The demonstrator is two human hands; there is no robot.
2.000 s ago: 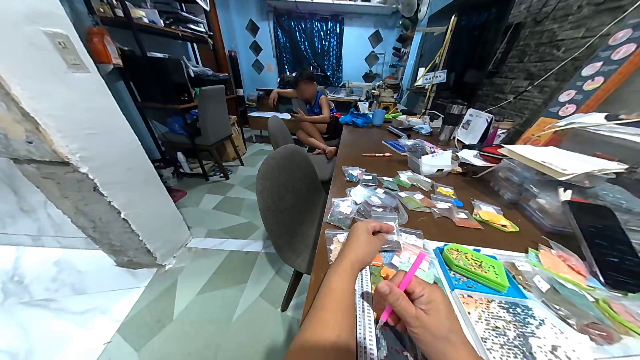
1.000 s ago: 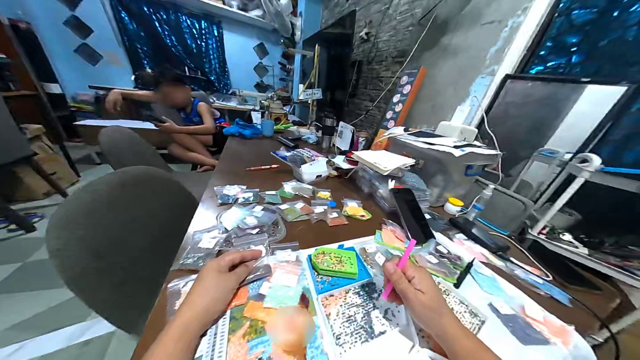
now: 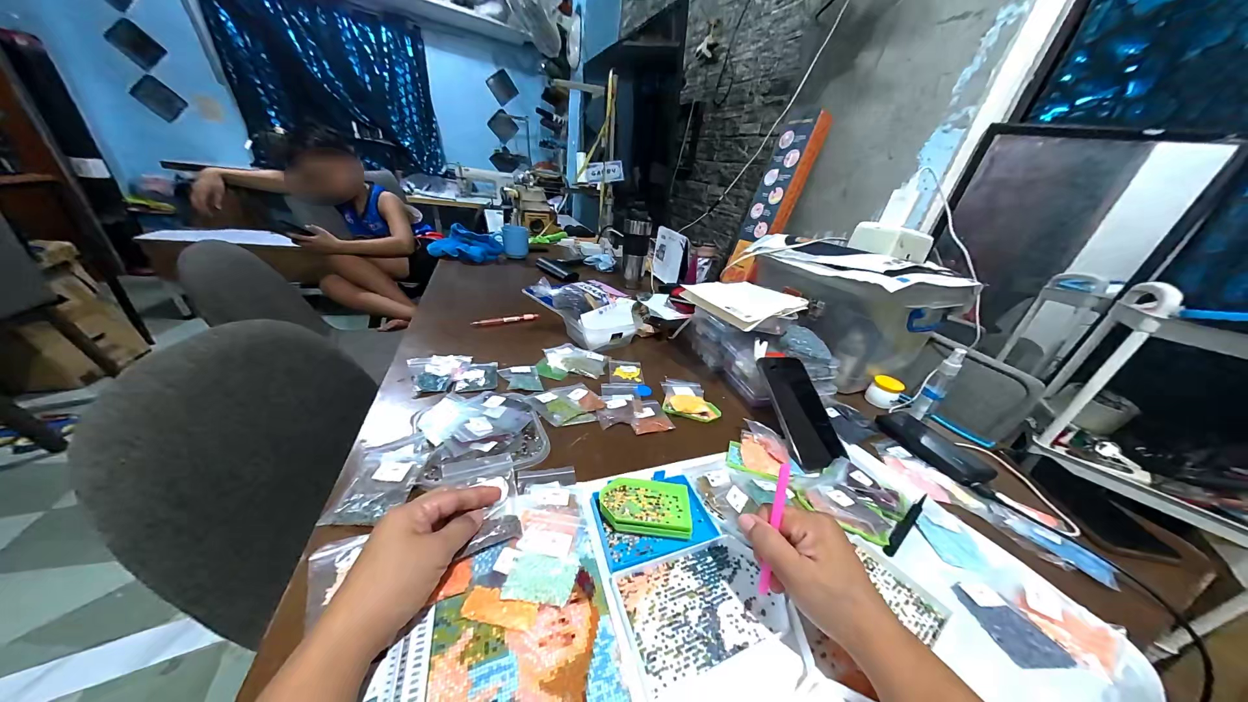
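Observation:
My left hand (image 3: 437, 531) pinches a small clear zip bag (image 3: 495, 487) over the left edge of the diamond painting canvas (image 3: 546, 643). Several bags of coloured drills lie on the canvas beside it. In my right hand (image 3: 795, 541) is a pink applicator pen (image 3: 776, 522), upright above a white sorting tray (image 3: 682, 614) of mixed drills. A green tray (image 3: 645, 509) full of drills rests on a blue tray (image 3: 616, 551) between the hands. More drill bags (image 3: 468, 429) sit in and around a clear container beyond my left hand.
A black phone (image 3: 801, 414) leans past my right hand. A red pen (image 3: 505, 320), a white tub (image 3: 604, 324) and clear storage boxes (image 3: 848, 312) stand farther back. A grey chair (image 3: 224, 468) is at the table's left. A person (image 3: 361, 214) sits at the far left.
The view has swung right since the earliest frame. My right hand, with the pink pen, has moved from beside my left hand to over the sorting trays.

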